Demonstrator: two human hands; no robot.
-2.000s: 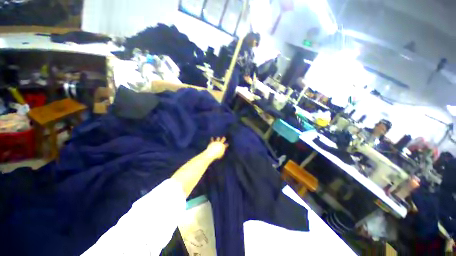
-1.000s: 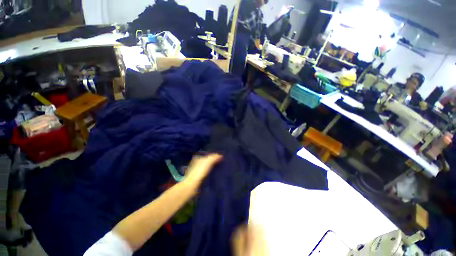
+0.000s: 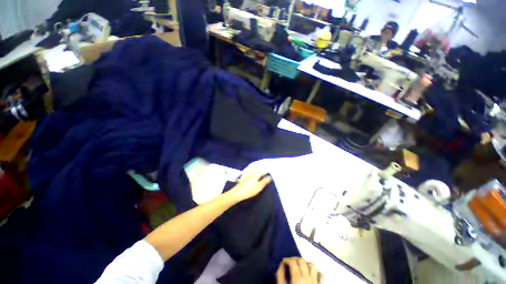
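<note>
A navy and black garment piece (image 3: 247, 230) lies over the front edge of the white table, left of the sewing machine. My left hand (image 3: 252, 186) holds its upper edge. My right hand (image 3: 299, 272) is at the bottom edge of the view, partly cut off, with curled fingers on the lower right side of the piece. A large navy and black garment pile (image 3: 127, 111) fills the left. The white sewing machine (image 3: 421, 222) reaches in from the right; its needle area is not clear.
A turquoise basket rim (image 3: 143, 181) shows under the pile, and lavender cloth (image 3: 217, 267) below the piece. A white spool (image 3: 434, 190) and an orange and white box (image 3: 487, 208) stand by the machine. A wooden stool (image 3: 307, 113) and a person (image 3: 387, 34) are beyond.
The view has turned right and down, bringing the machine into view. My left hand has moved from the pile onto a black and navy piece, now drawn onto the table's front edge.
</note>
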